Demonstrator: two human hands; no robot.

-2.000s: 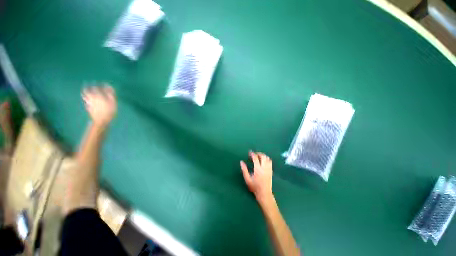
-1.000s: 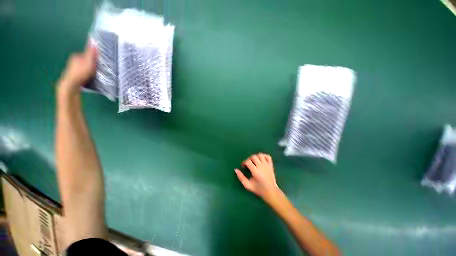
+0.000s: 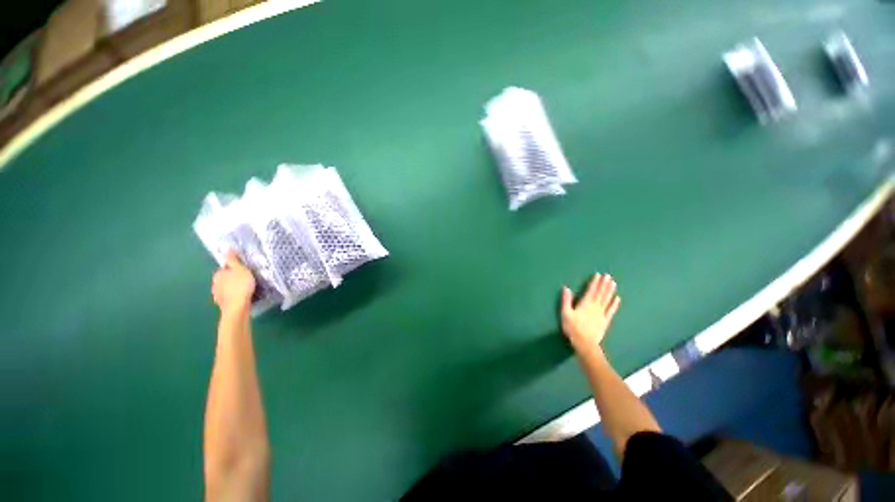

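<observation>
My left hand (image 3: pixel 234 284) grips the near-left edge of a fanned, overlapping group of bubble-wrapped pouches (image 3: pixel 294 235). They are silvery white at the far end with darker contents showing at the near end. A shadow lies beside them on the green conveyor belt (image 3: pixel 422 294); my fingers under the pouches are hidden. My right hand (image 3: pixel 591 309) is open and empty over the belt, fingers spread. Another bubble-wrapped pouch (image 3: pixel 528 152) lies farther off, beyond my right hand and not touched by it.
Two more pouches (image 3: pixel 761 80) lie at the far right of the belt. A pale belt edge (image 3: pixel 815 260) curves along the right, with blue floor (image 3: pixel 736 397) and cartons (image 3: pixel 775 471) beyond. Brown boxes (image 3: pixel 74 39) stand past the far-left edge.
The view has turned towards the right end of the belt. My left hand was at two side-by-side pouches and now holds a larger fanned group. My right hand stays empty, its fingers more spread.
</observation>
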